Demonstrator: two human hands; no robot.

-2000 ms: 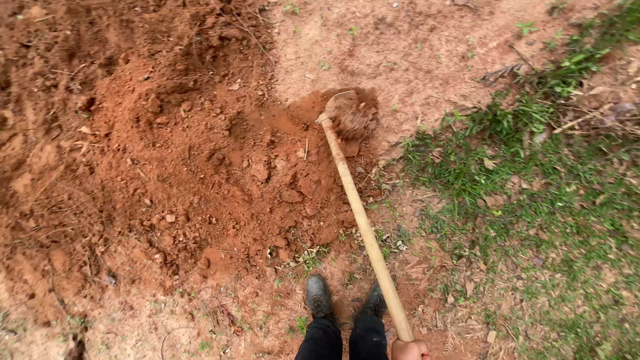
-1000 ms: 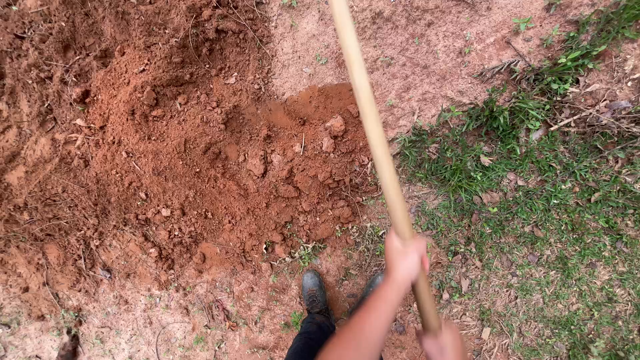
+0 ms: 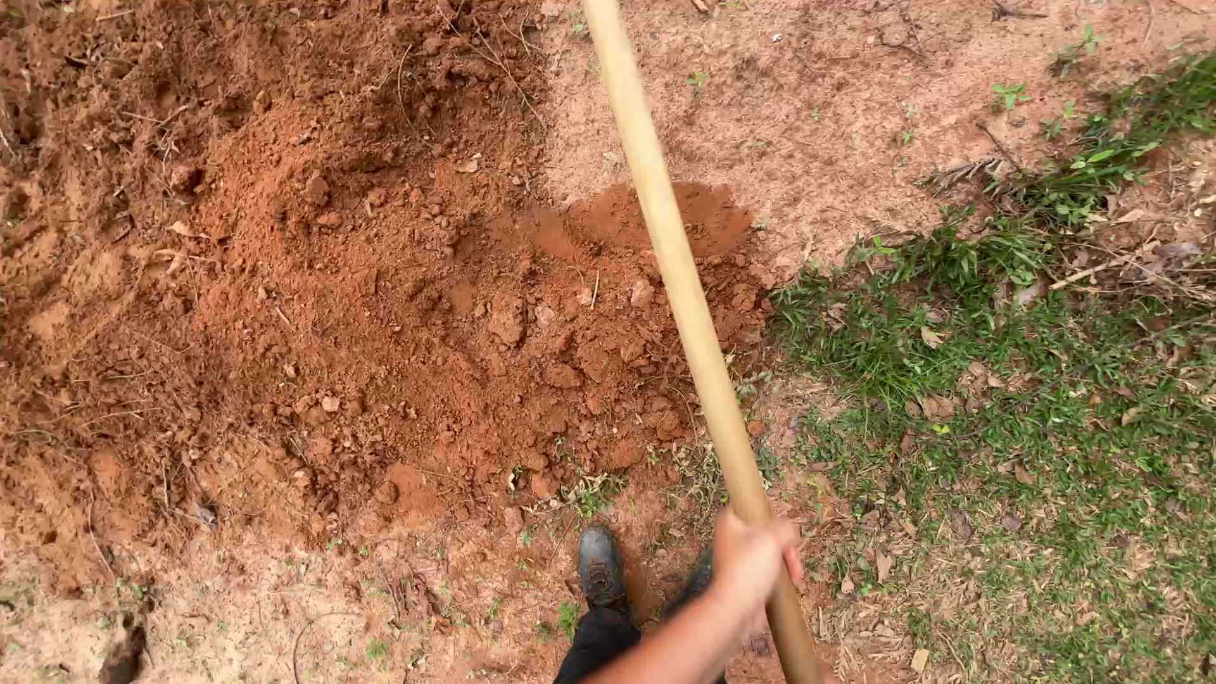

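My left hand (image 3: pixel 755 556) is closed around the lower part of a long, pale wooden tool handle (image 3: pixel 698 332). The handle slants from the bottom edge up past the top edge, so the tool's head is out of view. Of my right hand only a sliver of skin (image 3: pixel 827 675) shows beside the handle at the bottom edge; its grip is hidden. Under the handle lies loose, reddish-brown soil (image 3: pixel 399 323) with clods, and a smoother scraped hollow (image 3: pixel 703 218) at its upper right end.
My dark shoe (image 3: pixel 600 565) stands just below the soil's lower edge, the other partly behind my forearm. Grass (image 3: pixel 997 408) with dry leaves covers the right side. Firm, paler ground (image 3: pixel 798 114) lies at the upper right. Thin roots and twigs (image 3: pixel 503 66) stick out of the soil.
Two seconds ago the tool's head rested on the soil at the hollow; the tool has since been raised and its head has left the view. My left hand has come onto the handle.
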